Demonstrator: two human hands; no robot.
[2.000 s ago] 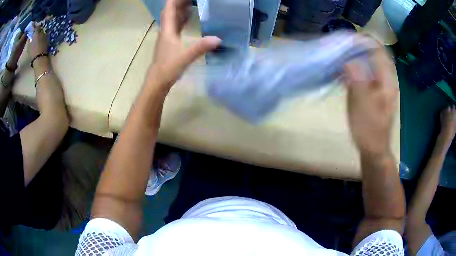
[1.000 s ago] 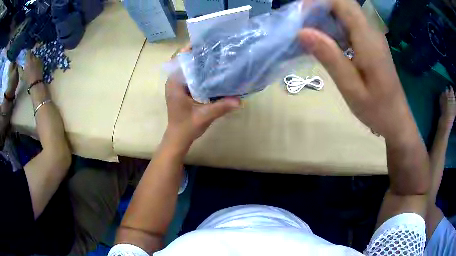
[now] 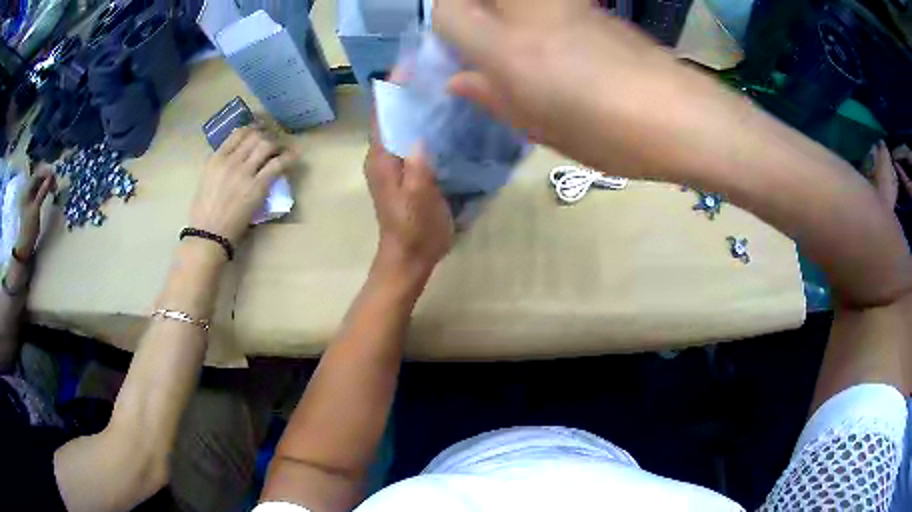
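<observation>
A dark appliance in a translucent protective bag (image 3: pixel 468 140) is held above the table, tilted, near the back middle. My left hand (image 3: pixel 412 200) grips its lower left side, with a white box flap or card (image 3: pixel 398 118) showing beside the bag. My right hand (image 3: pixel 500 60) is at the bag's upper end, blurred, and its fingertips are partly hidden, so its hold cannot be made out. A white coiled USB cable (image 3: pixel 580 183) lies on the tan table (image 3: pixel 560 290) to the right of the bag.
Retail boxes (image 3: pixel 275 75) stand at the back. Small star-shaped parts (image 3: pixel 738 248) lie at right, with a pile (image 3: pixel 95 183) at far left near dark cup-shaped parts (image 3: pixel 125 95). Another person's hand (image 3: pixel 235 185) reaches onto the table at left, beside a small dark item (image 3: pixel 227 122).
The bag has turned steeper and moved slightly toward the middle. My right forearm now crosses the upper right. The neighbour's arm has reached in from the left.
</observation>
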